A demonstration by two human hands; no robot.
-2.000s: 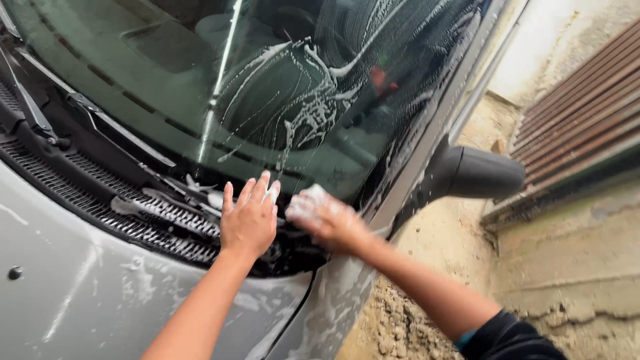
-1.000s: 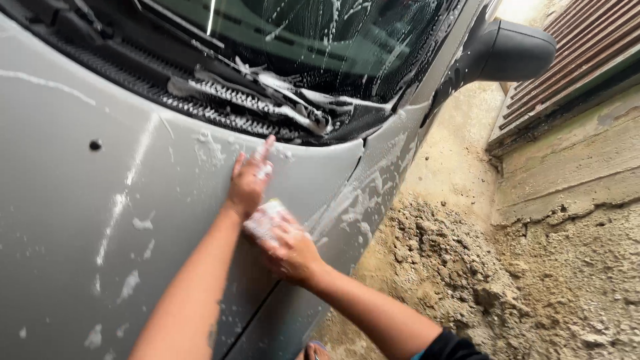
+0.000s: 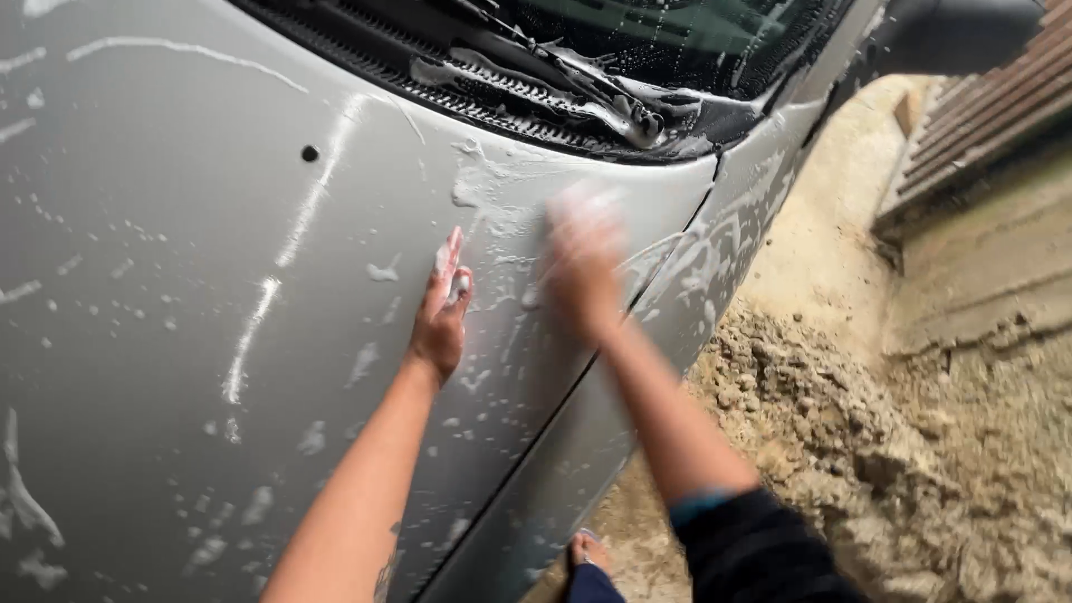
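The silver car hood (image 3: 167, 251) carries streaks and patches of white foam. Over its middle, my left hand (image 3: 444, 306) is held edge-on with suds on the fingers, nothing seen in it. My right hand (image 3: 586, 251) is blurred by motion at the hood's rear corner, right of my left hand. White suds cover its fingers; whether a sponge is in it cannot be told. Beyond both hands lie a foamy windshield wiper (image 3: 603, 96) and the black cowl grille (image 3: 502, 100), at the base of the windshield (image 3: 670, 38).
A black side mirror (image 3: 959, 33) juts out at upper right. Beside the fender (image 3: 712, 226) are rough, crumbly ground (image 3: 804, 419), a concrete wall (image 3: 988, 251) and a ribbed metal panel (image 3: 988, 117). My foot (image 3: 590, 548) shows at the bottom.
Both hands have moved from the base of the windshield down onto the hood. Since one second ago they have drawn apart. The view has shifted down toward the hood.
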